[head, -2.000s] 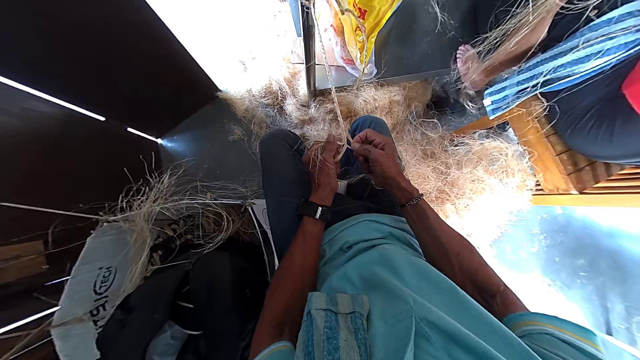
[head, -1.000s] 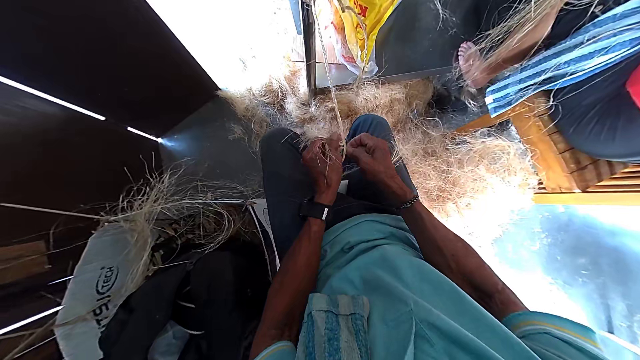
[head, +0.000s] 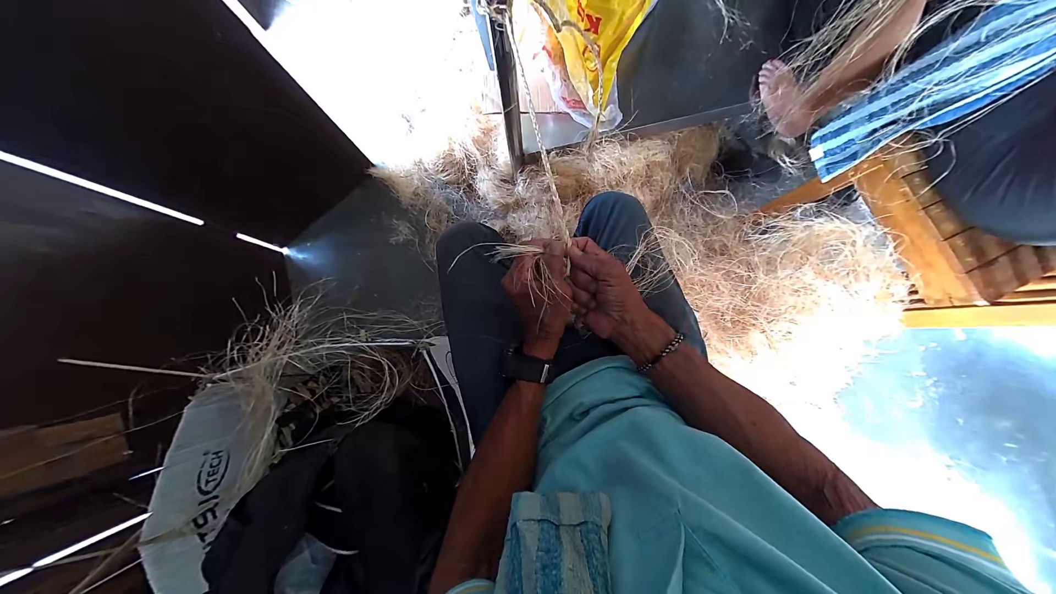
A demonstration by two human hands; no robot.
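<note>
A braided cord of pale plant fibre (head: pixel 540 140) runs down from the post at the top to my two hands, above my knees. My left hand (head: pixel 540 289), with a black watch at its wrist, is closed on loose fibre strands at the cord's lower end. Right beside it, my right hand (head: pixel 605 289) pinches the cord's end between thumb and fingers; a beaded bracelet is on that wrist. Thin strands (head: pixel 520 252) stick out to the left over my left hand, and others hang over its back. The fingertips partly hide the braid's end.
Loose fibre (head: pixel 767 264) covers the floor beyond my knees. More fibre (head: pixel 305 355) lies over a white sack (head: pixel 194 487) and dark cloth at left. A metal post (head: pixel 507 91) and yellow plastic bag (head: pixel 606 49) are ahead. Another person's foot (head: pixel 784 97) is near a wooden bench (head: pixel 916 231).
My hands have come together at the cord's end, where a small gap showed between them one second ago. Light strands now fan out to the left over my left hand.
</note>
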